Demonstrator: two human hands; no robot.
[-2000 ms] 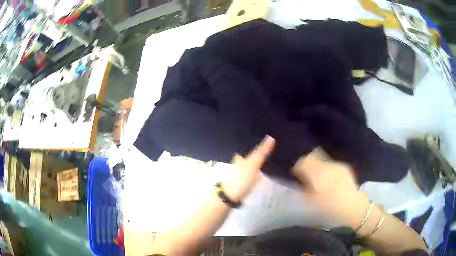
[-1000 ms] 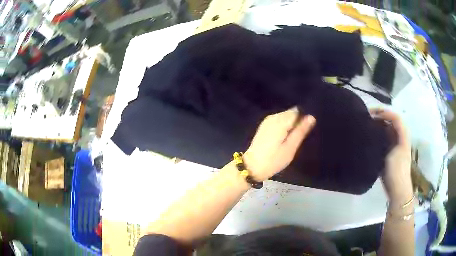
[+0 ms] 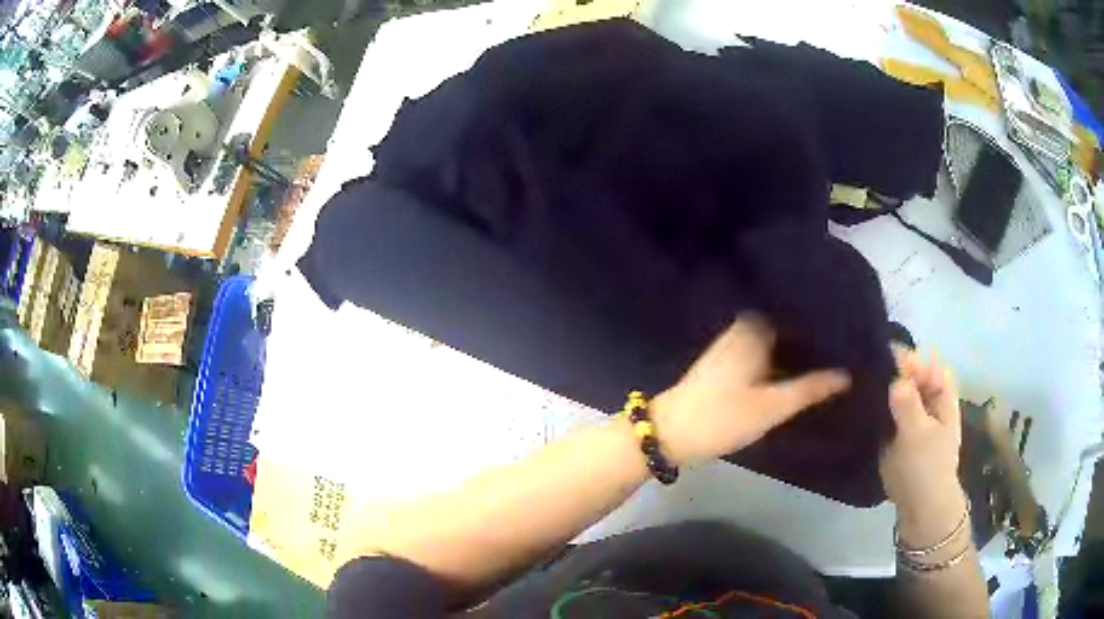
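Large dark garment pieces (image 3: 569, 242) lie spread over the white table. My left hand (image 3: 739, 393), with a yellow-and-black bead bracelet, rests on the cloth near its front edge, fingers apart and slightly blurred. My right hand (image 3: 926, 417) is at the cloth's right edge, fingers bent around it; the fingertips are partly hidden, and it seems to pinch the edge. The iron (image 3: 1011, 472) is partly visible, dark with a tan part, just right of my right hand.
A small black rectangle (image 3: 988, 191) lies on a grey mesh pad, beside a black strap (image 3: 944, 238). A blue basket (image 3: 224, 399) and printed cardboard (image 3: 291, 508) are at the left table edge. A white sewing machine table (image 3: 182, 151) stands upper left. Yellow pieces (image 3: 950, 55) lie at the far right.
My left hand has stayed on the cloth, its fingers shifting slightly. My right hand has moved a little down the right edge. The cloth's right end is drawn in and narrower.
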